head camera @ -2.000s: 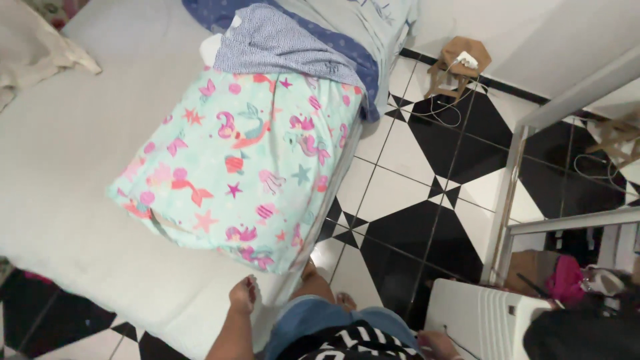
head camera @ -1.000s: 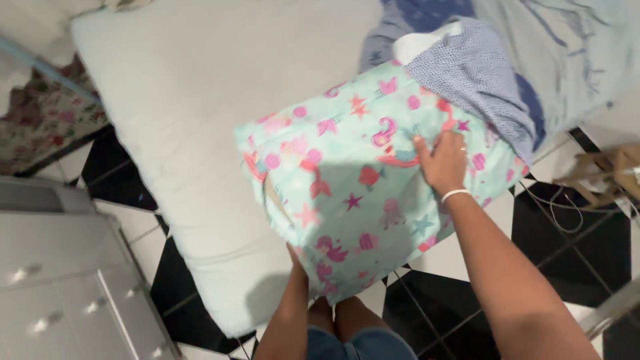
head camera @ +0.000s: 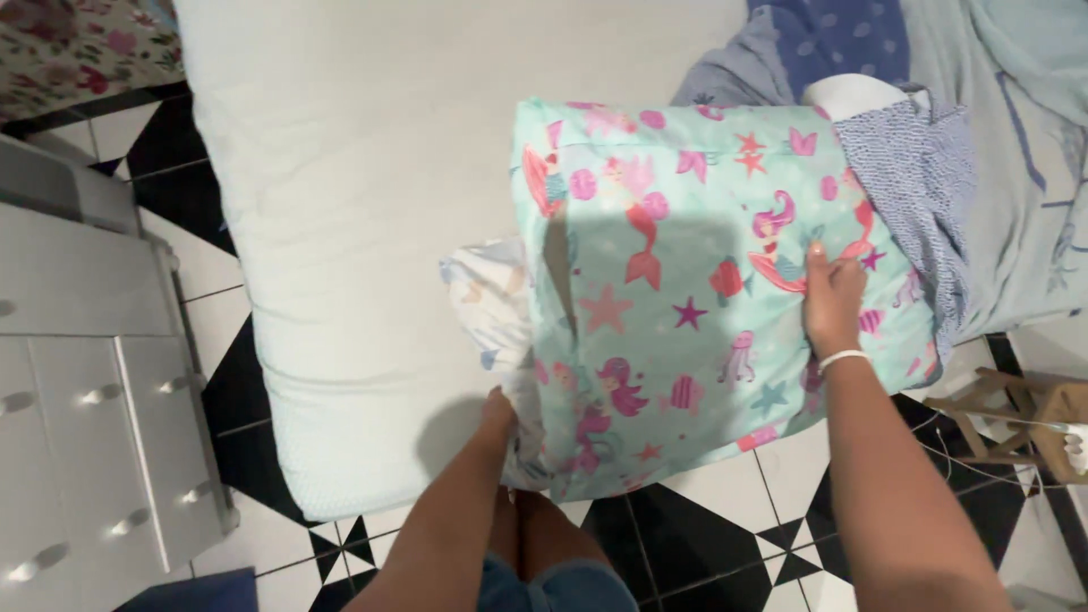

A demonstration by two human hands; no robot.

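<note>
A mint-green pillowcase (head camera: 654,297) with a mermaid and starfish print lies over the near right part of the mattress (head camera: 357,212), its open end facing left. White fabric with a blue and tan print (head camera: 489,297) sticks out of that opening. My left hand (head camera: 501,412) grips this fabric at its lower part, the fingertips partly hidden. My right hand (head camera: 833,297), with a white band at the wrist, rests on the pillowcase's right part, fingers bent against the cloth. A blue-and-white patterned cloth (head camera: 914,178) overlaps the pillowcase's right end.
A white drawer unit (head camera: 76,374) stands at left, beside the black and white tiled floor (head camera: 705,544). Blue and grey-green bedding (head camera: 1011,153) lies at upper right. A wooden stool (head camera: 1003,416) with a white cable is at right. A floral fabric (head camera: 93,51) shows at upper left.
Printed fabric now sticks out of the pillowcase's left end, where none showed one second ago. My hands, away from the pillowcase two seconds ago, are now at it. The view has shifted.
</note>
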